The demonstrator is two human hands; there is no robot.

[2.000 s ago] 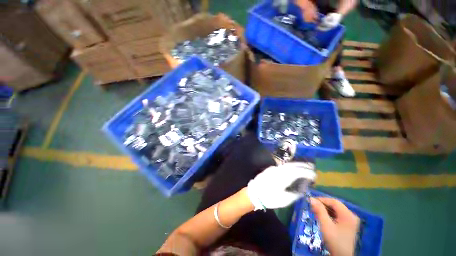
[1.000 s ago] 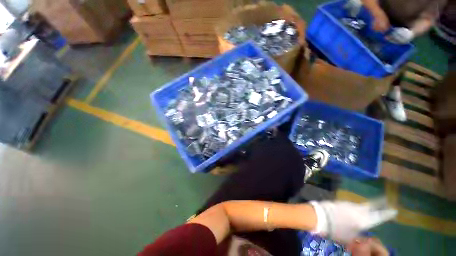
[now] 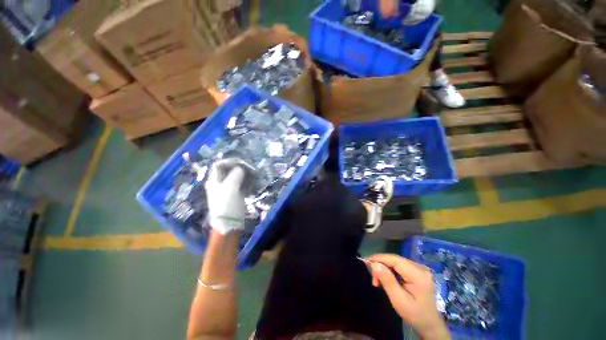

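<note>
The large blue tub (image 3: 158,210) at the left is heaped with small grey parts (image 3: 276,147). My left hand (image 3: 226,198), in a white knit glove, is down on the parts inside this tub. Its fingertips are blurred against a dark grey part, and I cannot tell whether it grips it. My right hand (image 3: 401,284) is bare and pinches a thin, short hand tool (image 3: 363,259) above the lap, to the left of the right-hand small blue tub (image 3: 513,292), which holds more grey parts.
A front blue tub (image 3: 397,188) with parts stands beyond my shoe (image 3: 377,204). Cardboard bulk boxes (image 3: 372,103) stand behind it, one bearing a co-worker's blue tub (image 3: 359,54) with a person's hands in it. A wooden pallet (image 3: 488,137) is at right, stacked cartons (image 3: 156,50) at back left.
My left hand has moved from beside my right hand at the lower right into the large blue tub. My right hand is now over the lap with the tool visible. The camera view has shifted.
</note>
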